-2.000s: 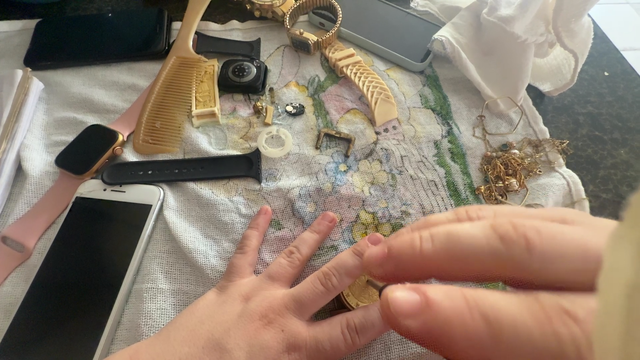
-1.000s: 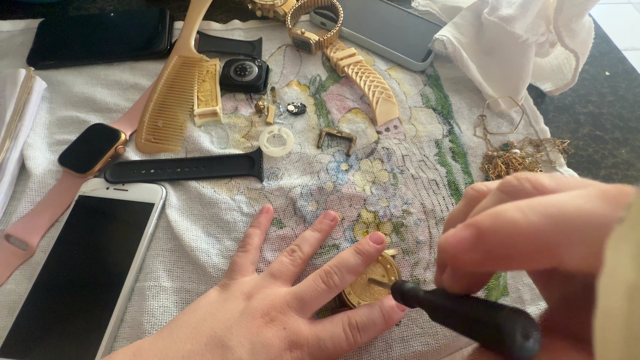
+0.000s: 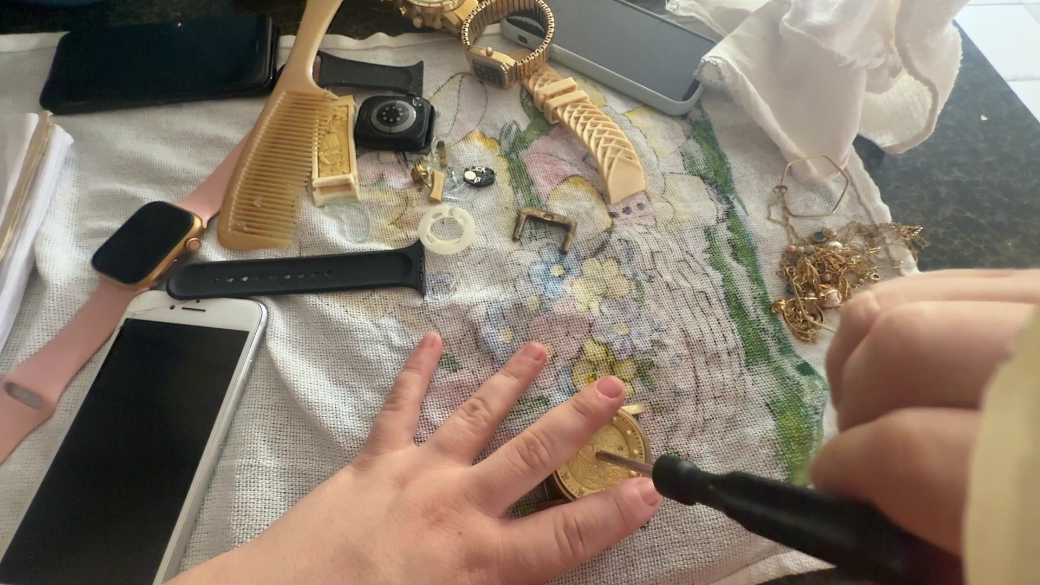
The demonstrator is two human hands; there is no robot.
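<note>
A round gold watch dial in its case point(image 3: 605, 463) lies face up on the printed cloth. My left hand point(image 3: 479, 471) is spread flat with fingers apart; its index finger and thumb rest against two sides of the watch and steady it. My right hand point(image 3: 910, 390), partly cut off at the right edge, grips a black-handled screwdriver point(image 3: 756, 504), whose thin metal tip meets the dial near its centre. Beyond the left fingertips lie a white plastic ring point(image 3: 446, 229) and a bent brown metal bracket point(image 3: 546, 223).
A white phone point(image 3: 130, 431), pink-strapped smartwatch point(image 3: 146, 244), black strap point(image 3: 301, 274) and comb point(image 3: 272, 162) lie left. Farther back are a smartwatch case point(image 3: 396, 123), beige strap point(image 3: 593, 134), gold bracelet watch point(image 3: 492, 65) and grey phone point(image 3: 617, 45). Tangled jewellery point(image 3: 821, 268) lies right, below a crumpled white cloth point(image 3: 829, 73).
Two seconds ago my right fingers were over the watch. My right hand has drawn back to the right, and the screwdriver and dial have come into plain sight. My left hand has stayed in place.
</note>
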